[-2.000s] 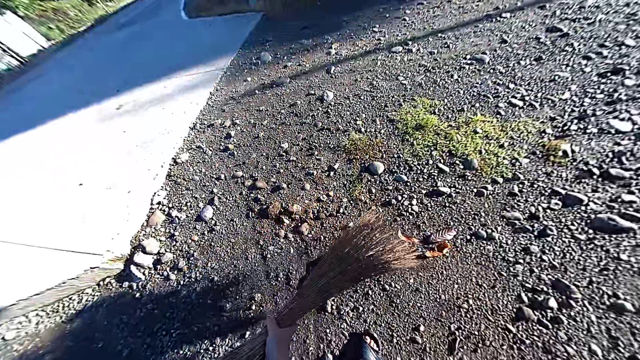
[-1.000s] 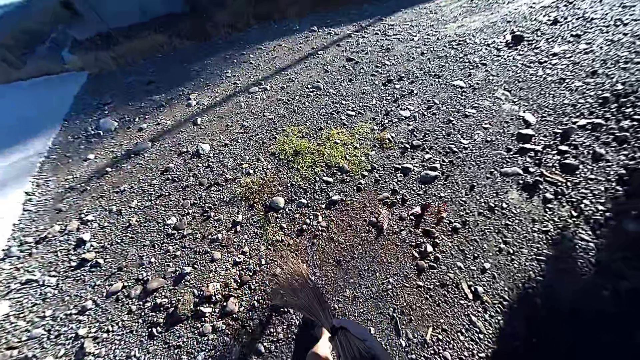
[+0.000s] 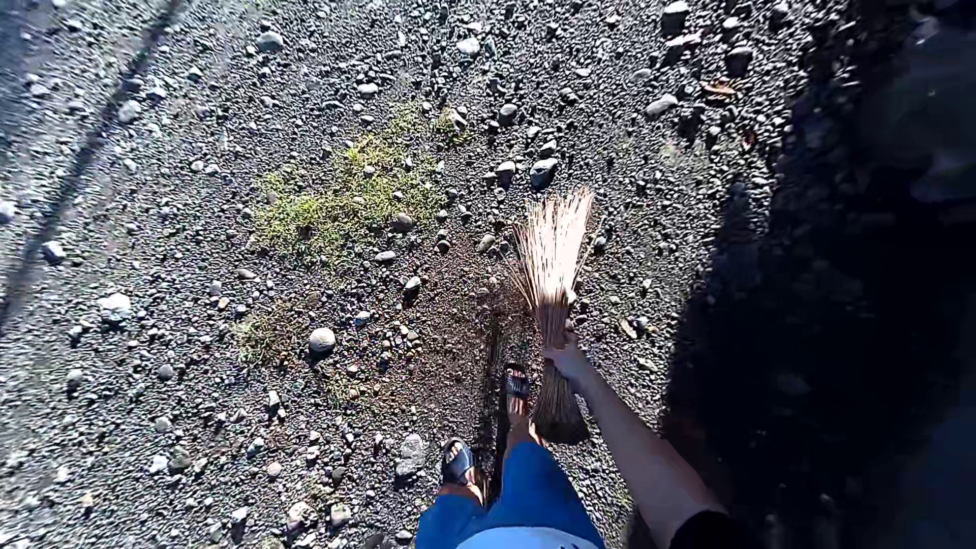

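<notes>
My right hand (image 3: 568, 358) is closed around the middle of a stick broom (image 3: 558, 259), a bundle of thin stiff twigs. The broom's fanned tips point up the view over the gravel, and its bound butt end hangs beside my legs. Sunlight falls on the tips. Whether they touch the ground cannot be told. My feet in dark sandals (image 3: 457, 463) stand on the gravel just left of the broom's lower end. My left hand is out of view.
Loose gravel (image 3: 191, 366) with scattered stones surrounds my feet. A low green weed patch (image 3: 351, 194) grows ahead to the left. A pale round stone (image 3: 322, 340) lies below it. Deep shadow covers the right side, and a dry leaf (image 3: 719, 88) lies at the upper right.
The view has swung a lot, and the concrete slab has left it. The broom, pointing right two seconds ago, now points up the view. My legs and right forearm have come into sight.
</notes>
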